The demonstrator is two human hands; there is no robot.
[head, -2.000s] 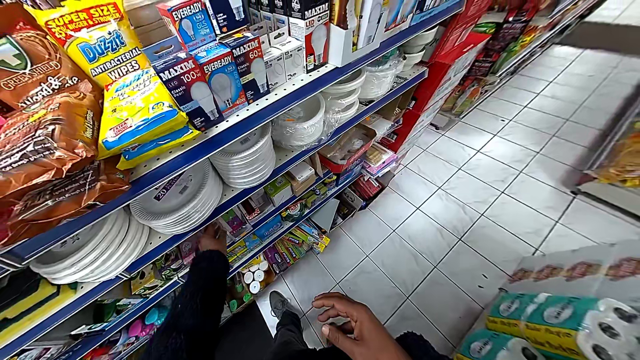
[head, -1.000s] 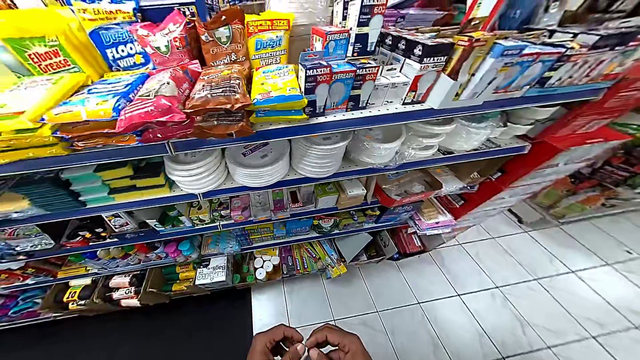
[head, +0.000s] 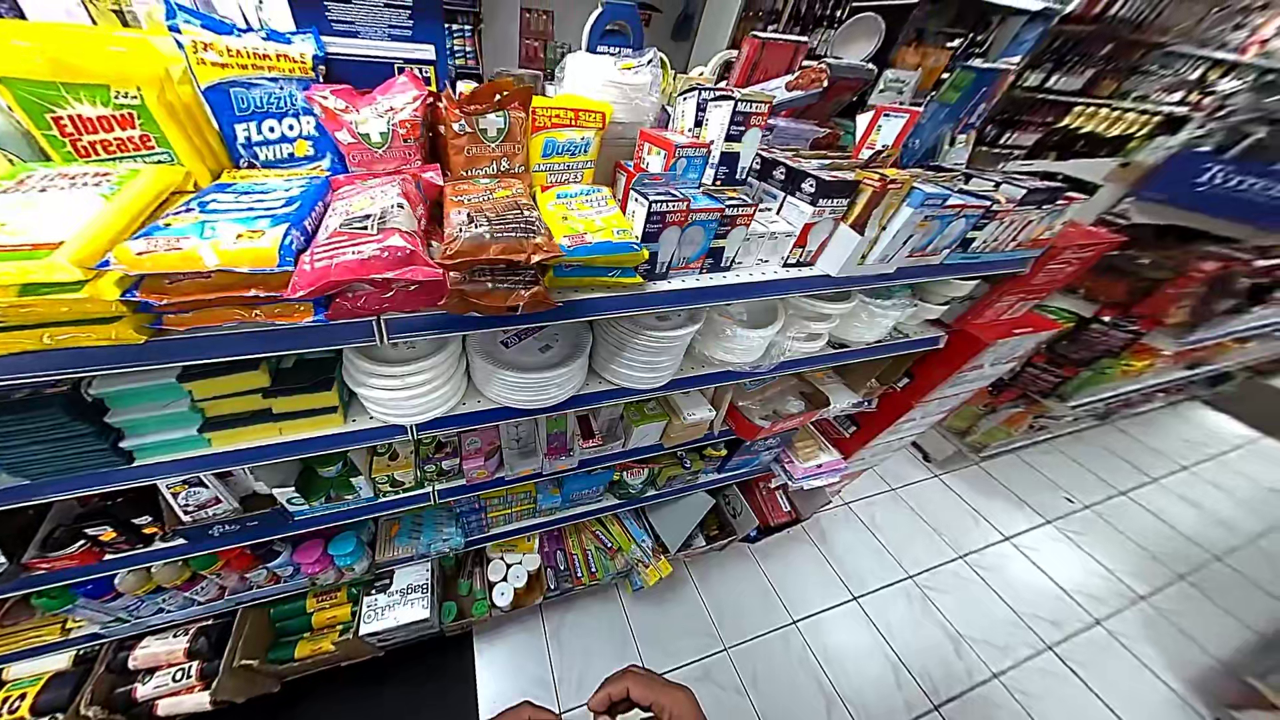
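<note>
At the bottom edge of the head view, my right hand (head: 645, 694) shows with its fingers curled; a small pale bit shows under them, too hidden to name. Just left of it only the top of my left hand (head: 526, 711) is visible, the rest cut off by the frame. Both hands are over the floor, away from the shelves. Stacks of white disposable plates (head: 530, 365) stand on the second shelf, with sponge scourers (head: 265, 400) to their left. Above them lie packs of wipes (head: 370, 230) and light bulb boxes (head: 690, 235).
Blue-edged shelving (head: 700, 290) runs across the view. Lower down are air freshener boxes (head: 480, 452), bottles with coloured caps (head: 313, 560) and cardboard trays of tubes (head: 315, 625). Red cartons (head: 925, 390) stand at the shelf end, beside white floor tiles (head: 900, 590). A dark mat (head: 400, 680) lies lower left.
Two seconds ago my left hand was at the lower shelf; one second ago both hands were together over the floor. Now they sit lower in view, partly cut off. The view has swung left since the first frame.
</note>
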